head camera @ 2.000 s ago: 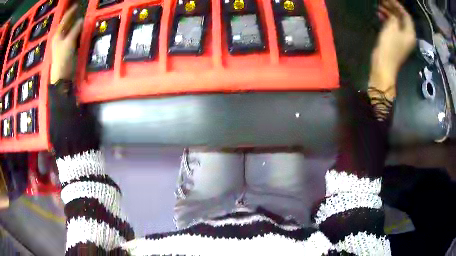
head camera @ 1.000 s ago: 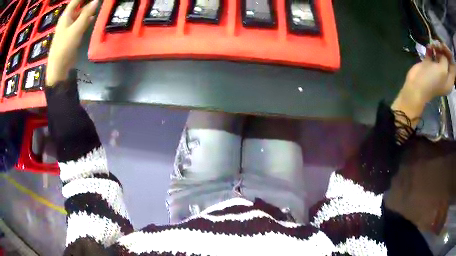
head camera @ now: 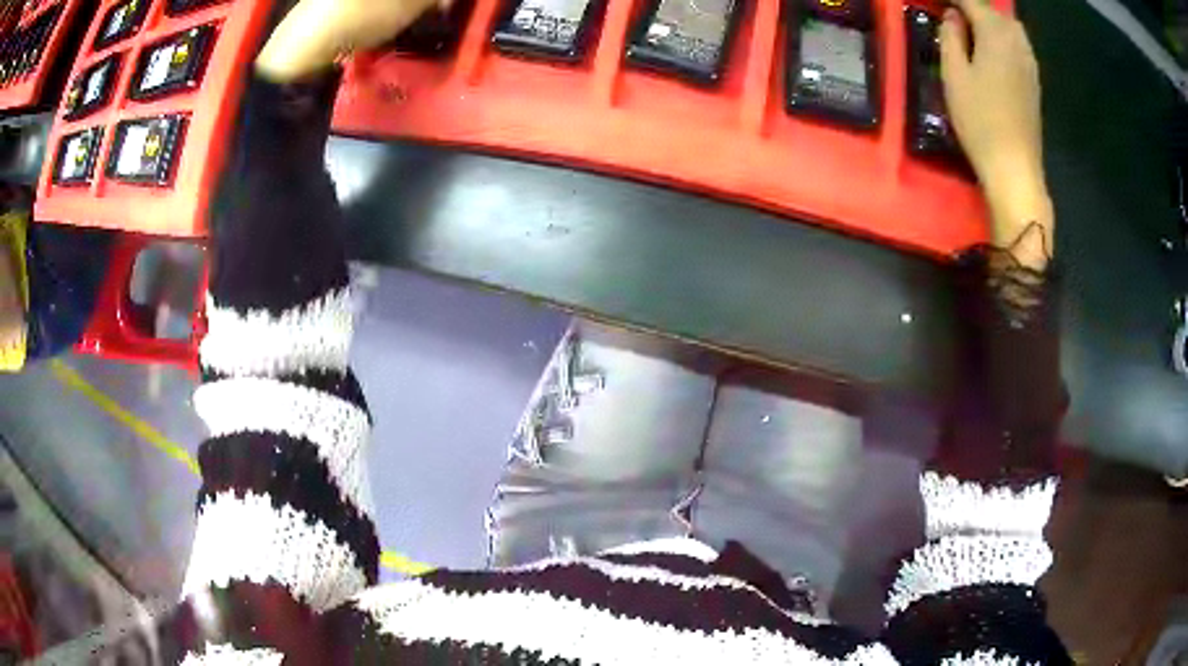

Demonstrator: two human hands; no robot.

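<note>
An orange-red foam phone tray (head camera: pixel 625 150) lies on the dark green bench in front of me, cut off by the top edge. Its near row holds black flip phones, back up, with pale label areas, such as one phone (head camera: pixel 834 65). My left hand (head camera: pixel 345 29) is over the tray's upper left, its fingers blurred at the top edge near the leftmost pocket; whether it holds a phone is unclear. My right hand (head camera: pixel 997 85) lies over the tray's right end, its fingertips at the rightmost phone (head camera: pixel 928 85), partly covering it.
A second orange-red tray (head camera: pixel 117 208) with several phones lies to the left. A red plastic stool (head camera: pixel 124 306) stands on the floor at the left, beside part of a person in dark and yellow clothing (head camera: pixel 13 286). A pale cable runs at the upper right.
My left hand has moved right, onto the tray's left part. My right hand has moved left from the cable area onto the tray's right end. The view has shifted and tilted.
</note>
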